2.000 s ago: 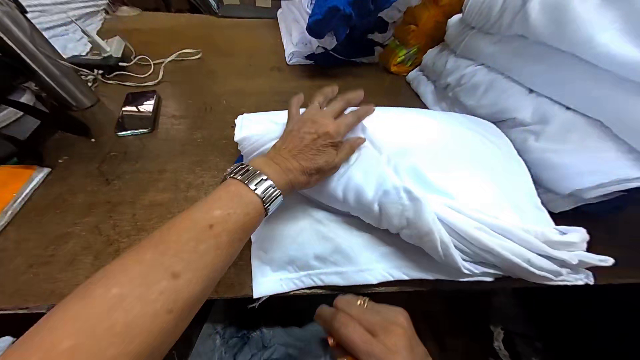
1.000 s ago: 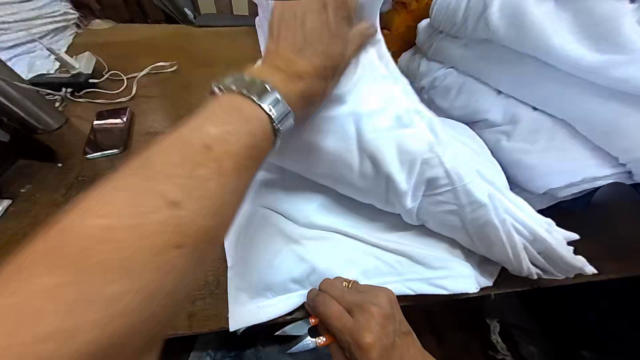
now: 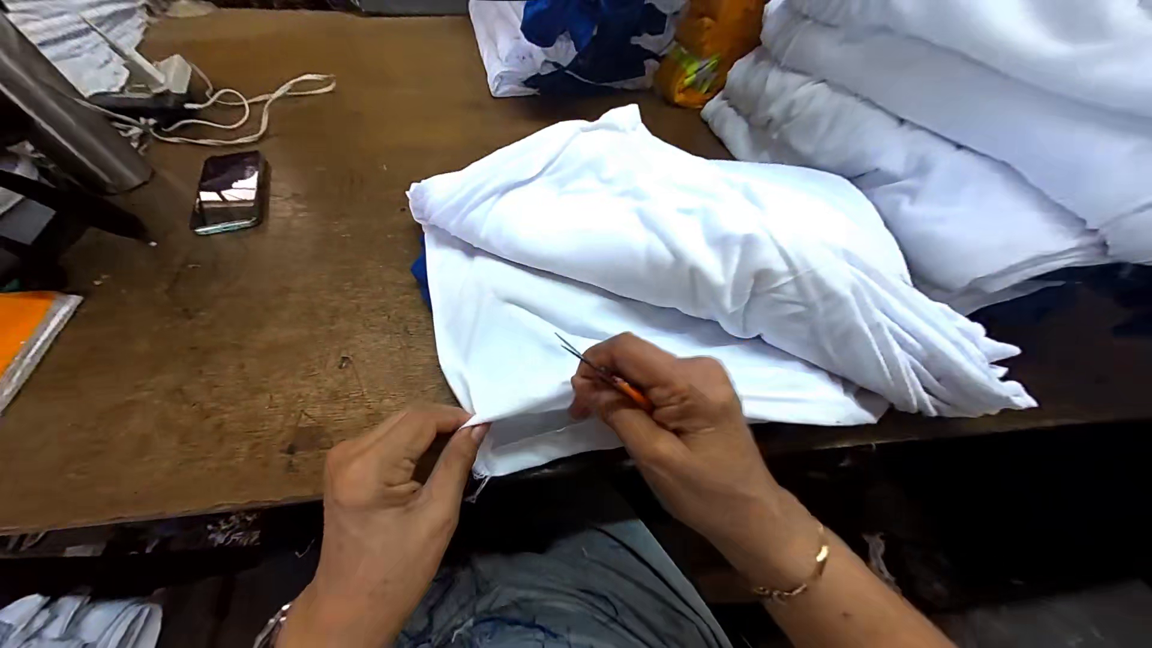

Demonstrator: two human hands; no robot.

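White cloth (image 3: pixel 630 234) lies in loose folds on the wooden table, its lower layer reaching the front edge. My left hand (image 3: pixel 396 486) pinches the near left corner of this lower layer between thumb and forefinger, and loose threads hang just below it. Over the front part of the cloth, my right hand (image 3: pixel 670 405) holds small thread snips (image 3: pixel 621 382) with orange on the handle, their thin blades pointing up and left. Whether the right fingertips also touch the cloth cannot be told.
A smartphone (image 3: pixel 229 192) and a white cable (image 3: pixel 243 117) lie on the table (image 3: pixel 270 360) at the left. Large piles of white cloth (image 3: pixel 945 162) stand at the right. Behind are a blue and white bundle (image 3: pixel 594 45) and an orange bag (image 3: pixel 706 49). An orange item (image 3: pixel 27 337) lies far left.
My left hand has come from the top of the folded cloth down to its near left corner and pinches it. My right hand has moved up over the cloth with the snips.
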